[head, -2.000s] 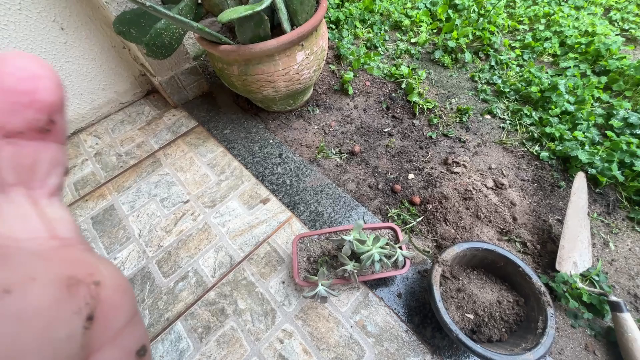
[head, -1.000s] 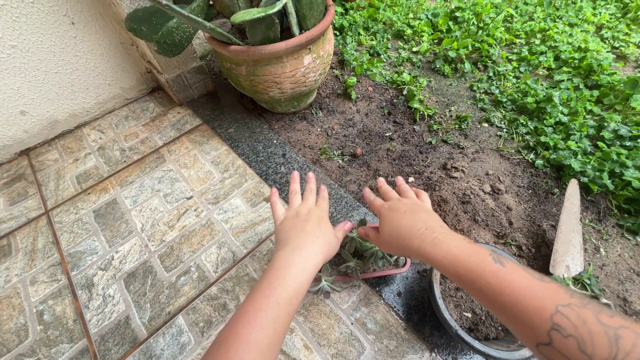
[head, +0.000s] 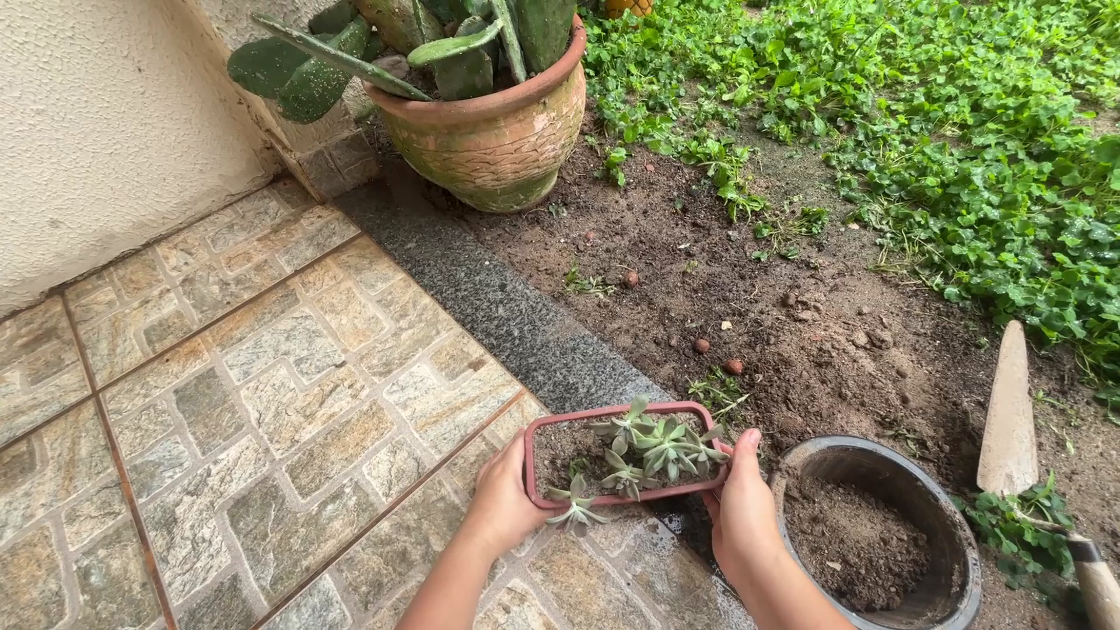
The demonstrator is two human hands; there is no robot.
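Note:
Between my two hands is a pinkish-red rectangular planter (head: 549,418) with soil and pale green rosette succulents (head: 669,448), one of them hanging over the near rim. My left hand (head: 506,494) grips its left end, and my right hand (head: 742,499) holds its right end with the thumb up along the side. The fingers under the planter are mostly hidden. Just right of my right hand stands a round dark pot (head: 949,516) part-filled with loose soil (head: 853,534).
A hand trowel (head: 1008,420) with a wooden handle (head: 1098,582) lies on the soil at right. A large terracotta pot (head: 499,131) of cactus stands by the textured wall (head: 114,131). A granite strip (head: 525,319) divides stone-patterned tiles (head: 306,420) from soil and leafy ground cover (head: 962,131).
My hands, spread open above the planter one second ago, have moved down to its two ends and taken hold of it. Two seconds ago a blurred hand was close at the left.

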